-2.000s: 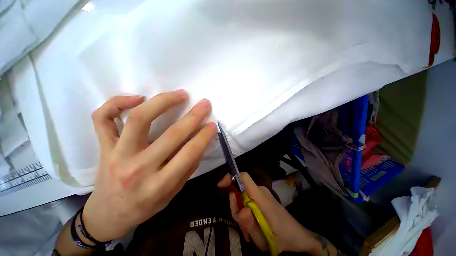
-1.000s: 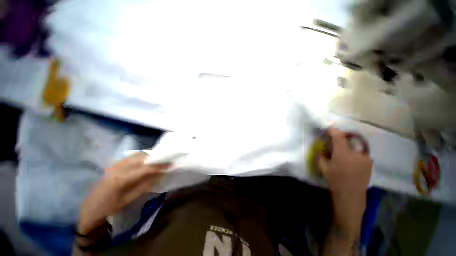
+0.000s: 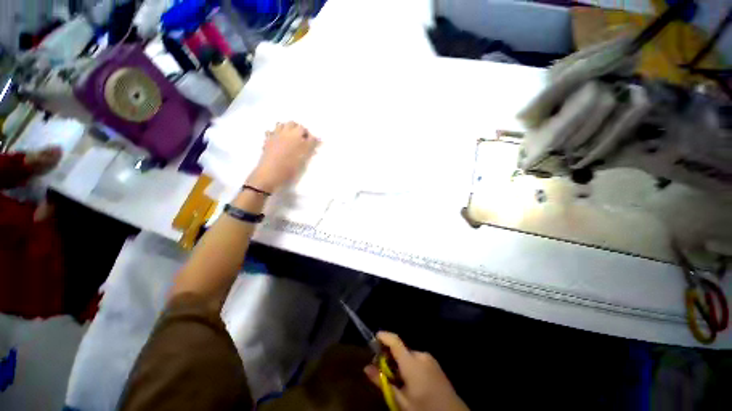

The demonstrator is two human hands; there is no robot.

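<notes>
My left hand [image 3: 287, 152] reaches forward over the white fabric pieces [image 3: 337, 88] on the table, with the fingers curled at the fabric; whether it grips a piece cannot be told. My right hand [image 3: 417, 377] is low, in front of the table edge, and holds the scissors [image 3: 365, 331] by their yellow handle. The dark blades point up and away from me, clear of any fabric. White cloth [image 3: 277, 317] hangs below the table edge at left of centre.
The sewing machine [image 3: 626, 128] stands at right. Spare scissors [image 3: 705, 309] lie at the right end of the table [image 3: 514, 297]. A purple device [image 3: 140, 100] and yellow-orange piece [image 3: 194, 210] are at left. A person's red sleeve [image 3: 24, 257] shows far left. Thread cones [image 3: 221, 74] stand behind.
My left hand has moved from the front edge forward onto the fabric. My right hand with the scissors has dropped below the table edge. The white piece that lay between my hands is gone from there.
</notes>
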